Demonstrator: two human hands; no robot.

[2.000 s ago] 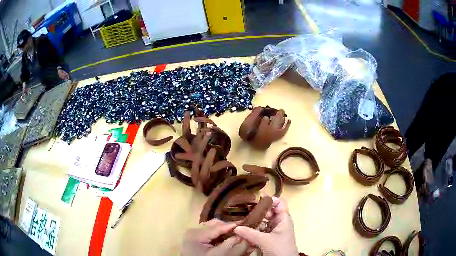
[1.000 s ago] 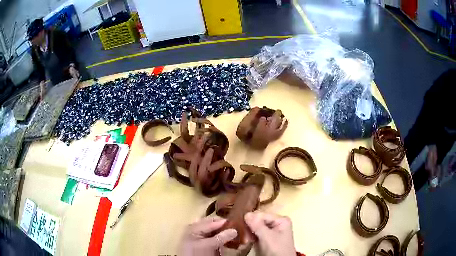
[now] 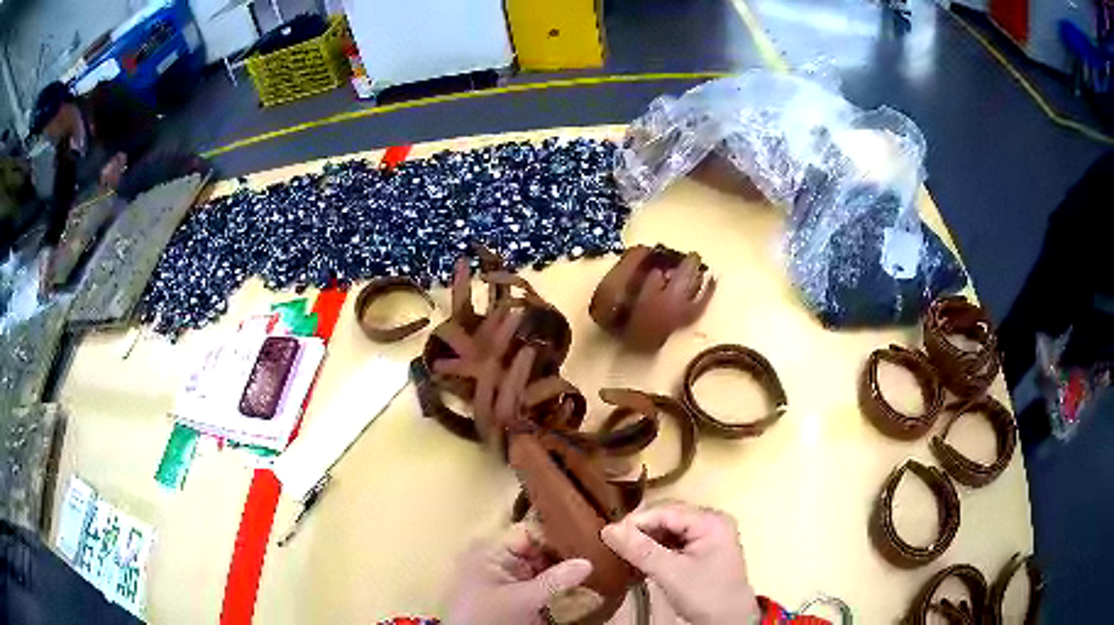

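My left hand (image 3: 516, 579) and my right hand (image 3: 690, 559) are at the bottom centre, close together. Both hold brown belt straps (image 3: 564, 507) between them, with the flat strap face turned up and its far end pointing away from me. The fingers partly hide the lower part of the straps. A tangled strap pile (image 3: 498, 354) lies just beyond the hands. A loose curved strap (image 3: 669, 442) lies right beside the held ones. An upright strap bundle (image 3: 648, 293) stands behind the pile, and a strap coil (image 3: 733, 391) lies to its front right.
Several strap coils (image 3: 916, 513) stand along the right edge. Small metal fittings (image 3: 403, 220) cover the far edge. Plastic bags (image 3: 843, 183) lie far right. A phone (image 3: 269, 376) is on a notebook (image 3: 202, 397) at left. People (image 3: 92, 147) are at far left and right.
The held straps have turned and now point away from me, beside the pile. My right hand has moved slightly right. The person at far left bends lower over the boards.
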